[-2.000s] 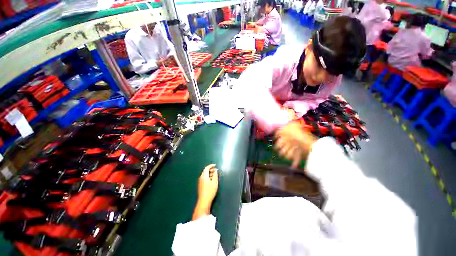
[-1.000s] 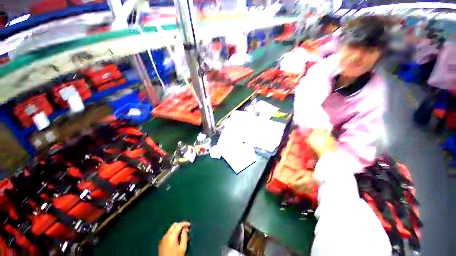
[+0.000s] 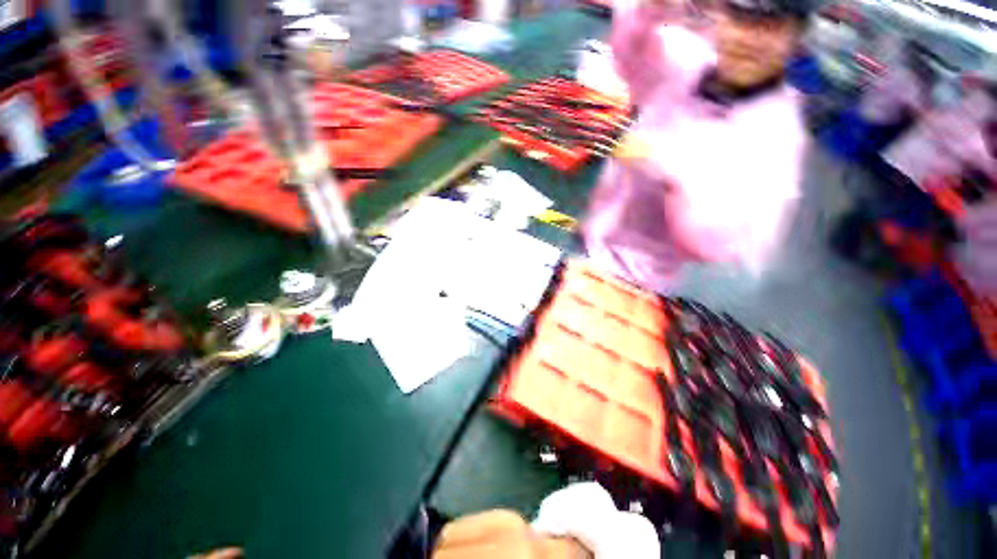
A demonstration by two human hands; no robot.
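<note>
An orange-red compartment tray [image 3: 590, 366] sits right of centre, its left pockets bare. Black strapped pieces [image 3: 743, 404] with shiny parts lie over its right side. My right hand [image 3: 487, 537] is at the bottom edge, below and left of this tray, with a white cuff beside it. It is blurred and cut off, so its grip cannot be told. Only a sliver of my left hand [image 3: 219, 554] shows at the bottom left edge; its fingers are hidden.
White papers [image 3: 459, 273] lie on the green bench [image 3: 295, 437]. Small bottles [image 3: 297, 286] stand by the metal post [image 3: 317, 197]. Black pieces on red trays [image 3: 88, 328] are at left. More red trays [image 3: 383, 126] lie behind. A person in pink [image 3: 711, 175] stands beyond the right tray.
The view has swung right and down. My right arm has drawn back from the other person to the bottom edge. My left hand has nearly left the picture. The person now stands more upright.
</note>
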